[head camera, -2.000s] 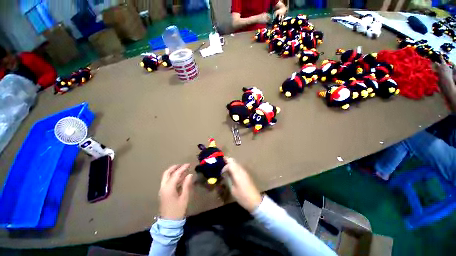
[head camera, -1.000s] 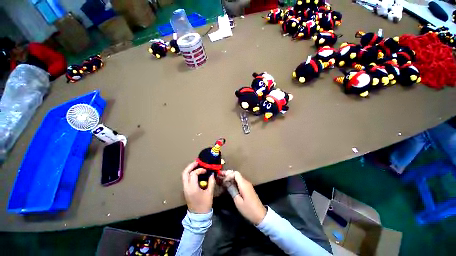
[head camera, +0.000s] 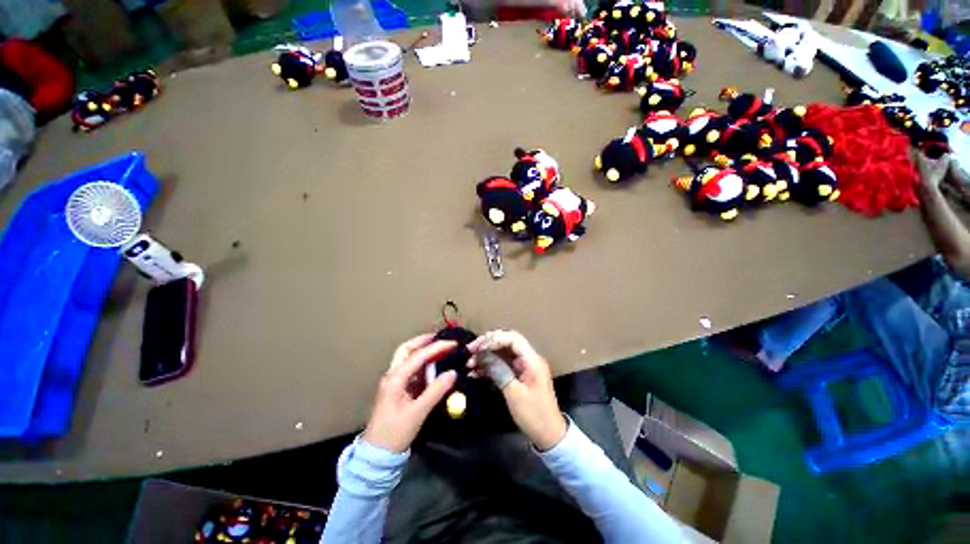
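A plush penguin (head camera: 455, 372) is held at the table's near edge, above my lap. A dark loop stands up from its head and a yellow foot or beak shows at its lower end. My left hand (head camera: 410, 385) grips it from the left. My right hand (head camera: 518, 380) is at its right side with fingertips pinched close to the body; a wrap shows on one finger. Whether a needle is in the fingertips cannot be told. Pale thread snips (head camera: 492, 256) lie on the table beside a group of three penguins (head camera: 532, 202).
Blue tray (head camera: 48, 308), fan (head camera: 104, 216) and phone (head camera: 168, 330) are at left. A patterned tub (head camera: 379, 81) is at the far side. Penguins (head camera: 715, 189) and a red heap (head camera: 867, 159) are at right, near another person's arm (head camera: 941, 207). Cartons (head camera: 691, 473) stand below the edge.
The penguin has been turned in my hands, and its striped hat no longer shows clearly. My right hand has moved up from its lower side to its upper right. The camera view has shifted.
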